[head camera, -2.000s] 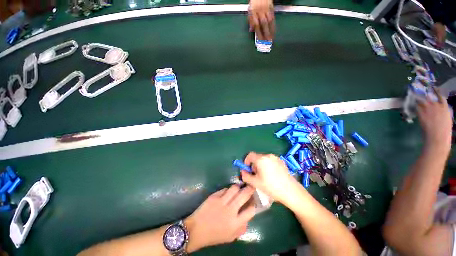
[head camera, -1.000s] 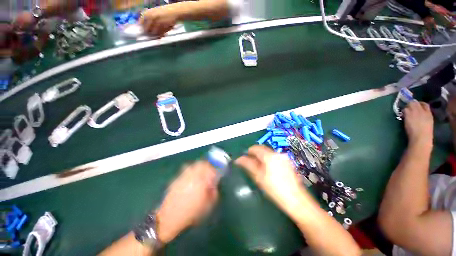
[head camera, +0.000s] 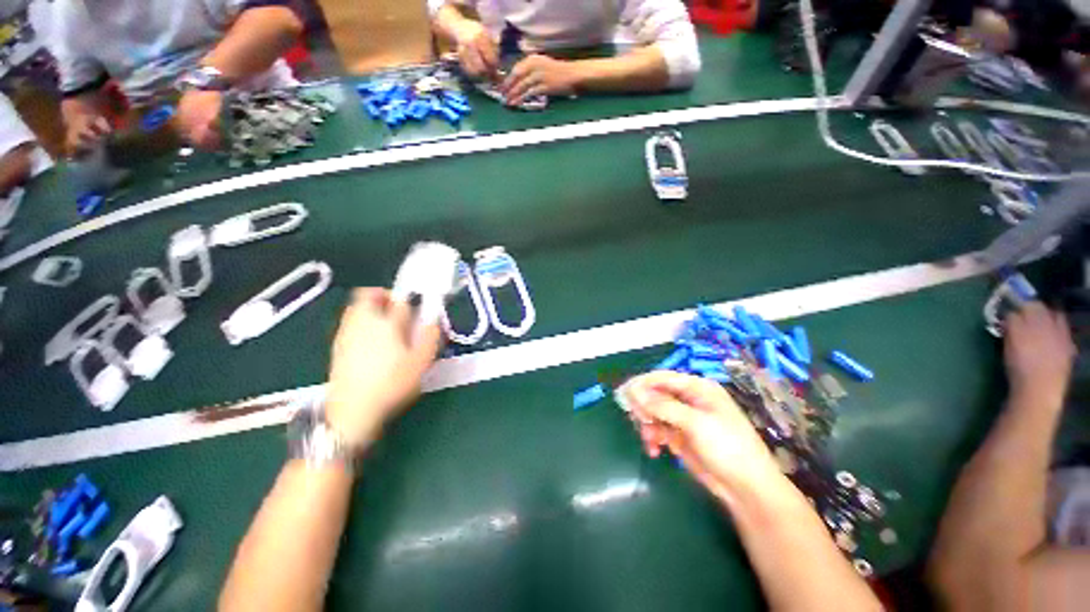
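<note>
My left hand (head camera: 380, 359) is over the lane with its fingers on a white plastic housing (head camera: 427, 270), blurred, no blue showing on it. Beside it two filled housings, one partly behind my fingers and one fully visible (head camera: 504, 293), lie side by side with blue bands at the far end. My right hand (head camera: 687, 418) is left of the pile of wired assemblies (head camera: 765, 377), fingertips pinched on a small pale part. A blue cell (head camera: 589, 396) shows just left of those fingertips; the wires between are too small to make out.
White housings (head camera: 277, 301) lie in a group on the lane at left; one filled housing (head camera: 667, 167) is farther back. A whitish rail (head camera: 574, 349) crosses in front. Blue cells (head camera: 74, 516) and a housing (head camera: 134, 556) are lower left. Other workers' hands are across the lane and at right.
My left hand moved left and forward over the rail. A second filled housing now lies beside the first, and a white housing from the left group is in my left hand. The view shifted.
</note>
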